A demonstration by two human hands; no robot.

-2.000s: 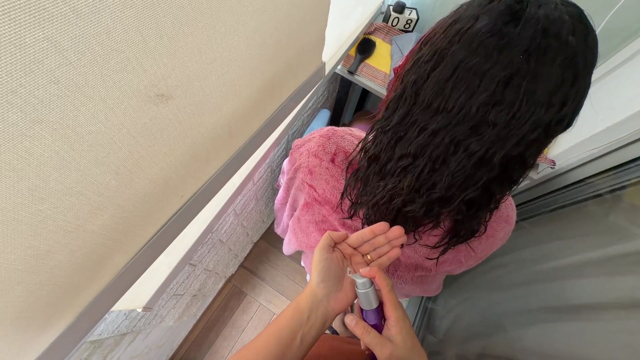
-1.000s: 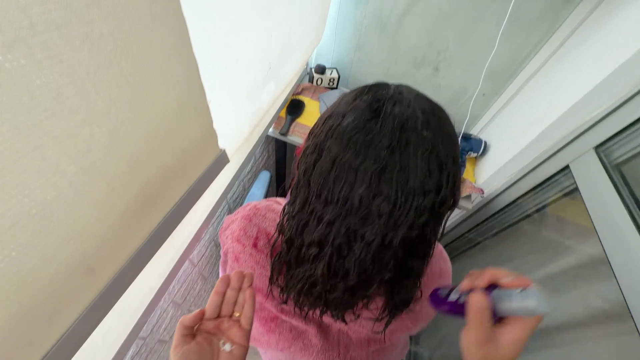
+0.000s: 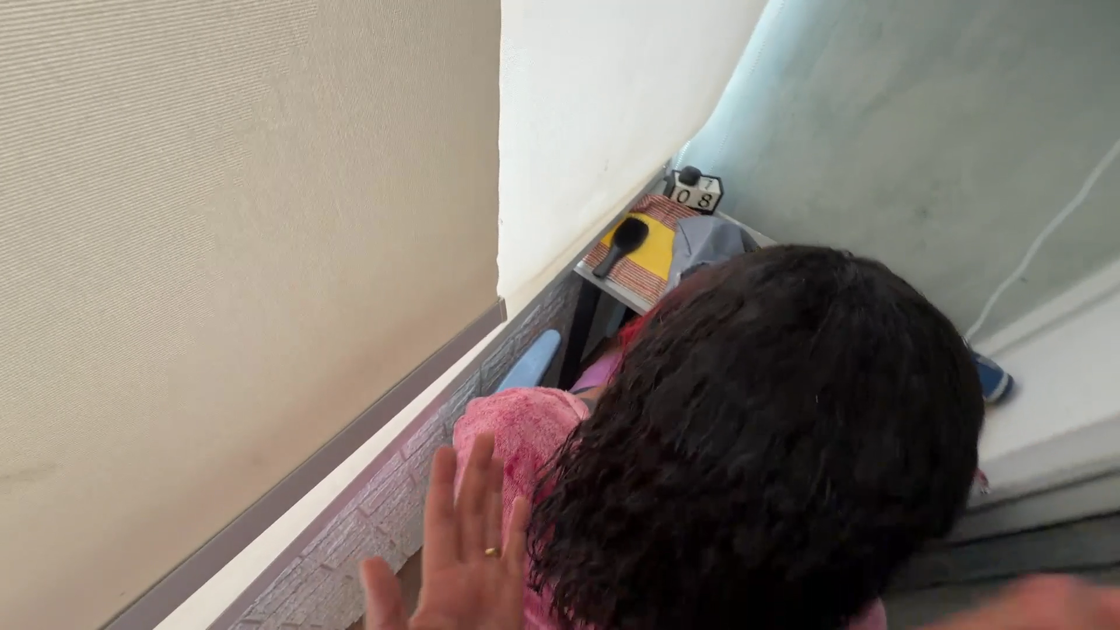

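A seated person's dark, wavy, wet-looking hair (image 3: 770,420) fills the middle and lower right. A pink towel (image 3: 516,429) covers the person's shoulders. My left hand (image 3: 468,551), with a ring on one finger, is raised with fingers spread, just left of the hair and in front of the towel. No white product shows in its palm from this view. Only a blurred part of my right hand (image 3: 1041,608) appears at the bottom right edge; its fingers and anything in it cannot be made out.
Beyond the head, a small table (image 3: 612,289) bears a black hairbrush (image 3: 623,245), a striped and yellow cloth (image 3: 652,249), a grey cloth (image 3: 707,245) and a number-block calendar (image 3: 696,191). Beige blinds (image 3: 219,262) hang at left above a brick-patterned wall (image 3: 350,542). A blue object (image 3: 993,378) lies at right.
My left hand has turned from palm-up, with white product on it, to upright with fingers spread. My right hand, earlier holding a purple and silver bottle, has moved mostly out of view.
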